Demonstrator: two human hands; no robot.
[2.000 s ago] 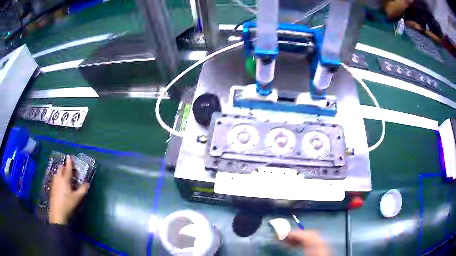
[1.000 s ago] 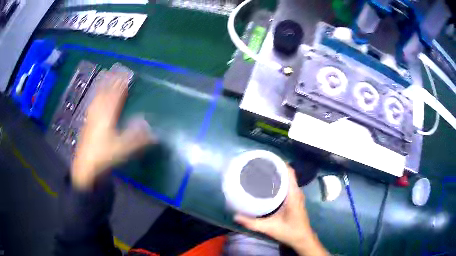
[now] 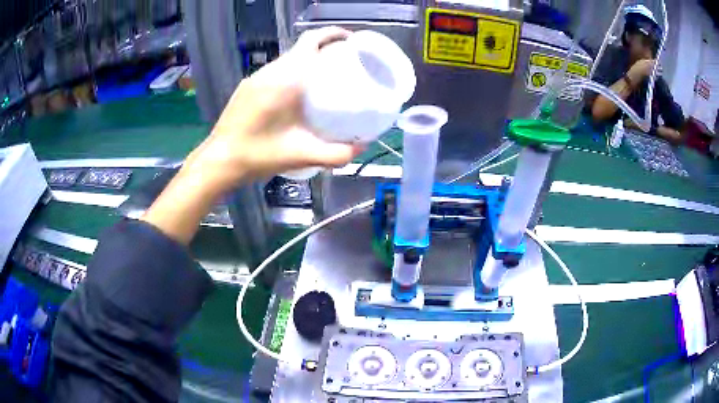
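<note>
My left hand (image 3: 272, 118) grips a white round container (image 3: 359, 86) and holds it tilted, its mouth facing up and to the right, just above and left of the left syringe (image 3: 418, 169). That translucent barrel stands with an uncapped top. The right syringe (image 3: 524, 189) has a green cap (image 3: 539, 133) with a tube. Both are held in blue clamps on the dispensing machine. Below them, the grey fixture (image 3: 426, 387) holds three round parts in ringed circles. My right hand is not in view.
A black round knob-like piece (image 3: 314, 315) sits left of the fixture. White hoses curve on both sides. A metal post (image 3: 229, 102) stands at left. A blue bin (image 3: 24, 334) and trays (image 3: 51, 268) are at the left edge. A lit box (image 3: 698, 311) is at right. A person sits at back right.
The view has swung up and right to the syringes. The white container has passed from my right hand to my left hand and is raised and tilted. My right hand has left the view.
</note>
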